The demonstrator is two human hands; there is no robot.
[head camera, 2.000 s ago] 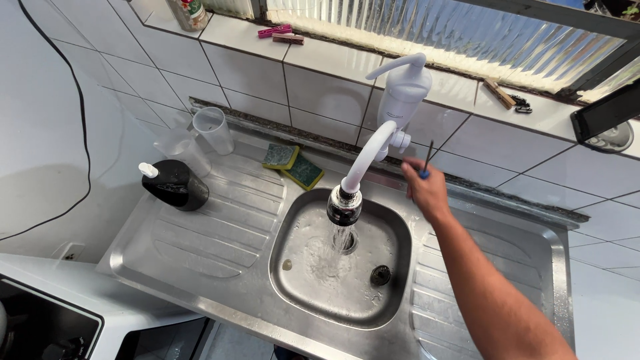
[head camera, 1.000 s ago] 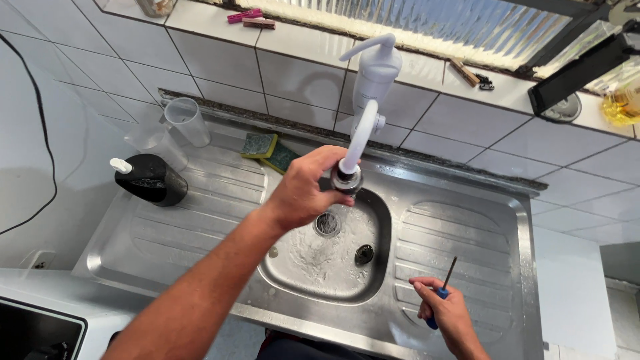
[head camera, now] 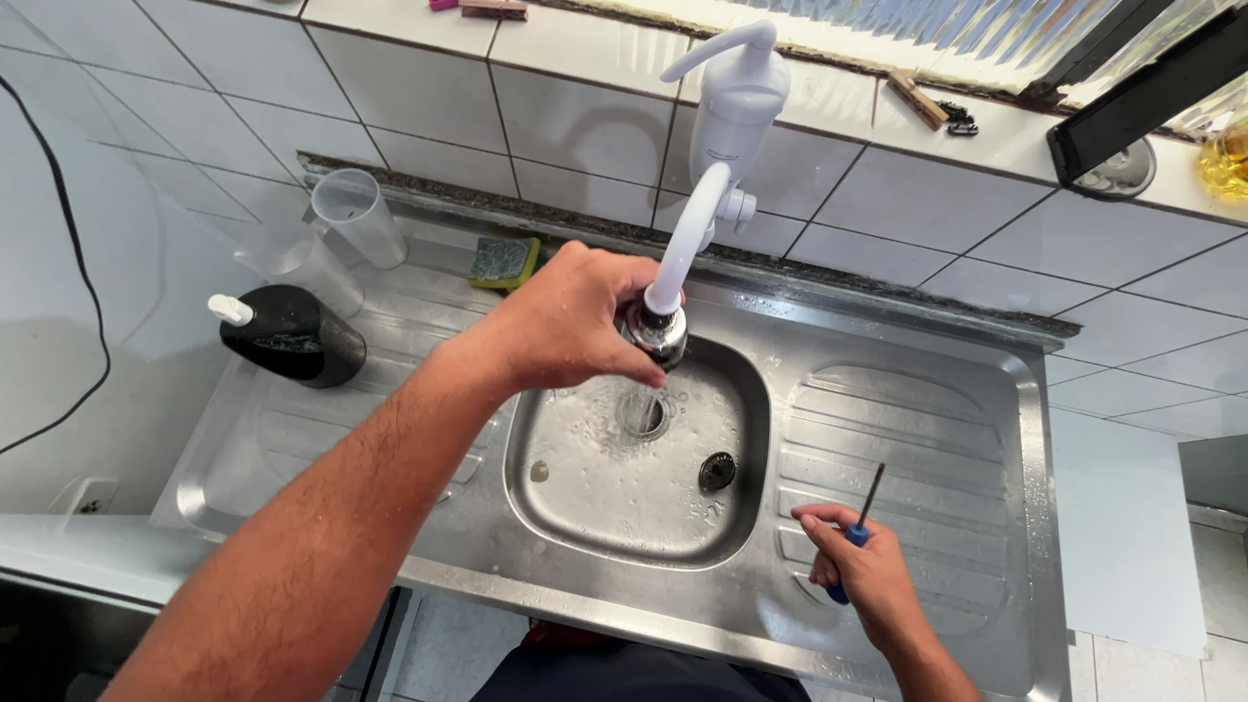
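My left hand (head camera: 575, 322) grips the chrome and black nozzle (head camera: 658, 333) at the end of a curved white faucet spout (head camera: 690, 234). Water runs from the nozzle into the stainless steel sink basin (head camera: 624, 507), by the drain hole. The white faucet body (head camera: 736, 112) stands against the tiled wall. Over the right drainboard (head camera: 902, 419), my right hand (head camera: 863, 565) holds a screwdriver (head camera: 858, 534) with a blue handle, its dark shaft pointing up and slightly right. A round black drain strainer (head camera: 717, 471) lies in the basin's right part.
On the left drainboard stand a black soap dispenser (head camera: 292, 336) with a white pump, two translucent plastic cups (head camera: 361, 219) and green-yellow sponges (head camera: 504, 261). The tiled sill holds a clothespin (head camera: 916, 100) and a black flat object (head camera: 1136, 97) on a round base. A black cable (head camera: 73, 224) hangs at left.
My left hand, out of view two seconds ago, has come onto the nozzle. My right hand has moved from beside the faucet down over the right drainboard, still holding the screwdriver.
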